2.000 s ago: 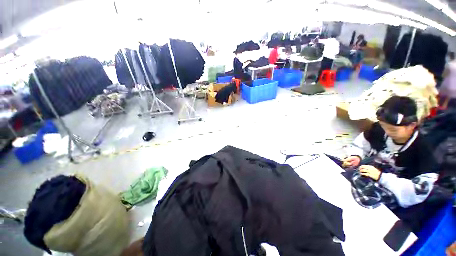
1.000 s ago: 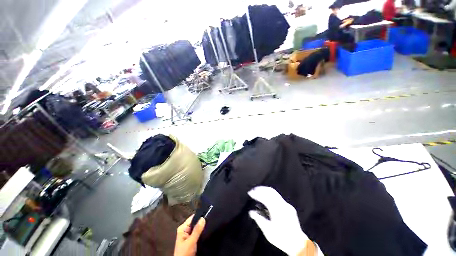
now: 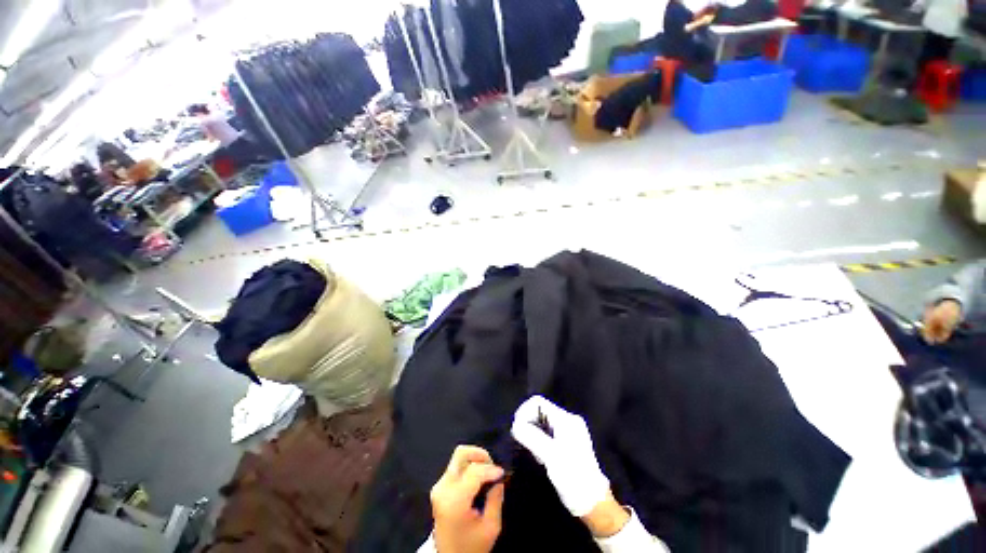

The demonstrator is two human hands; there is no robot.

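Observation:
A black jacket (image 3: 692,400) lies in a large soft heap over the near table. My bare left hand (image 3: 467,502) is at the heap's near side, thumb and fingers pinched on a bit of black cloth. My right hand (image 3: 562,454), in a white work glove, is just right of it over the jacket, with its fingers curled around a small dark tool, possibly thread snips. The tool is too small to tell clearly.
A black hanger (image 3: 795,308) lies on the white tabletop (image 3: 800,351). A khaki sack (image 3: 341,351), green cloth (image 3: 427,297) and brown garments (image 3: 308,475) are left. A seated person's hand (image 3: 941,321) and a plaid garment (image 3: 938,427) are at right.
The view has shifted slightly right, bringing the coworker's hand in. My gloved hand has closed its fingers and come nearer my left hand. The pale line by my left hand no longer shows.

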